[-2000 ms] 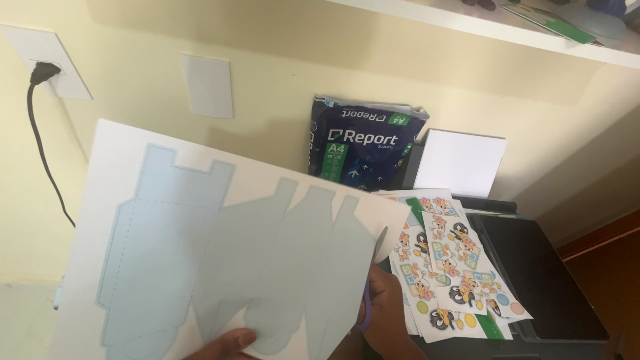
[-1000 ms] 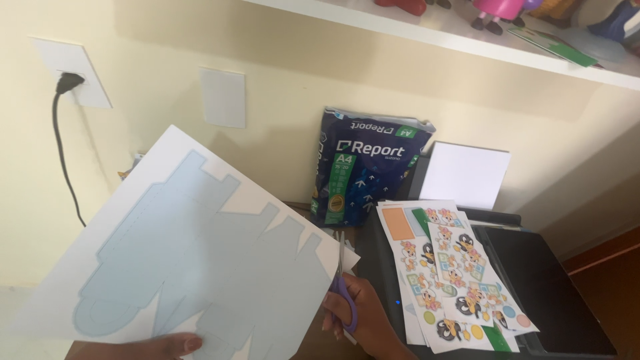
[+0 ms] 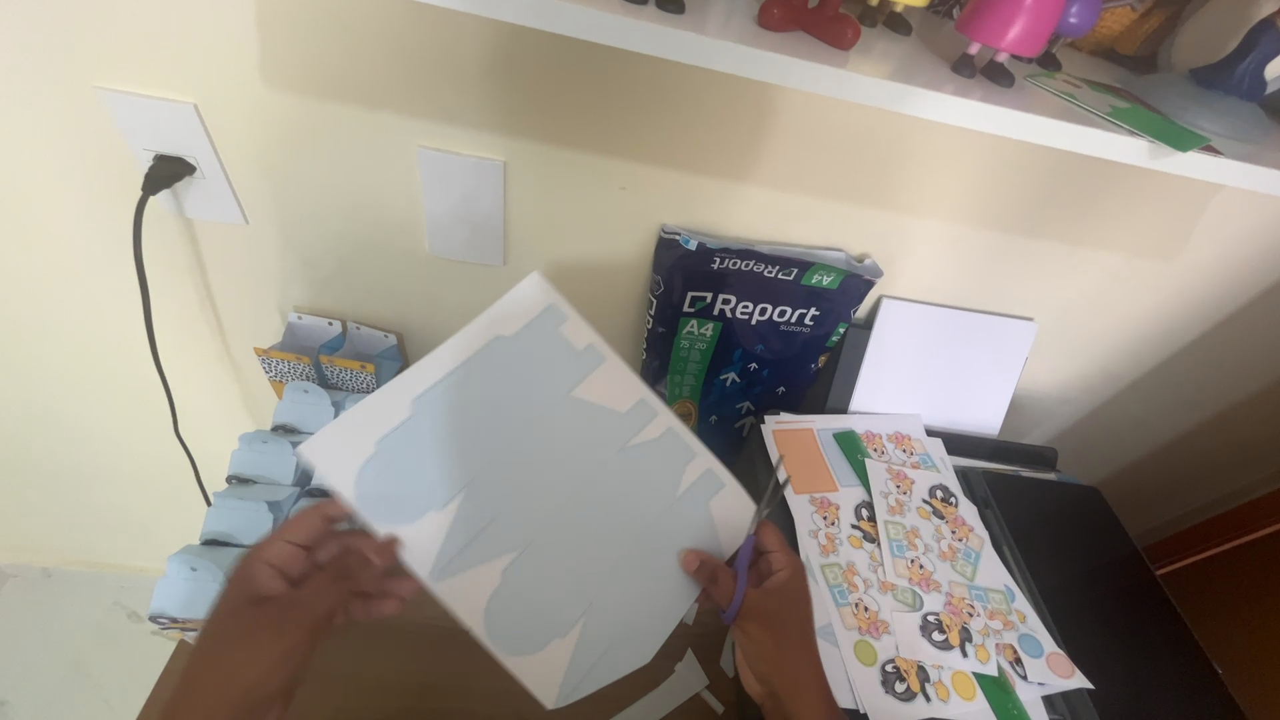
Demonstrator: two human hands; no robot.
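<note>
A white paper sheet (image 3: 540, 500) printed with light blue box templates is held tilted in mid-air. My right hand (image 3: 765, 610) pinches its lower right edge with the thumb and also holds purple-handled scissors (image 3: 745, 570), whose blades point up past the sheet's right corner. At the sheet's lower left edge is my left hand (image 3: 320, 565), blurred, with its fingers partly curled; whether it touches the paper cannot be told.
Small light blue paper boxes (image 3: 265, 460) line up at left. Paper scraps (image 3: 670, 690) lie on the brown table. Printed cartoon sheets (image 3: 930, 570) rest on a black printer (image 3: 1080, 560) beside a Report paper pack (image 3: 750, 330). A shelf (image 3: 900, 85) with figurines juts out above.
The sheet has turned and now hangs more diagonally. My left hand has come off the sheet's face to its lower left edge. The blue boxes at left have come into view.
</note>
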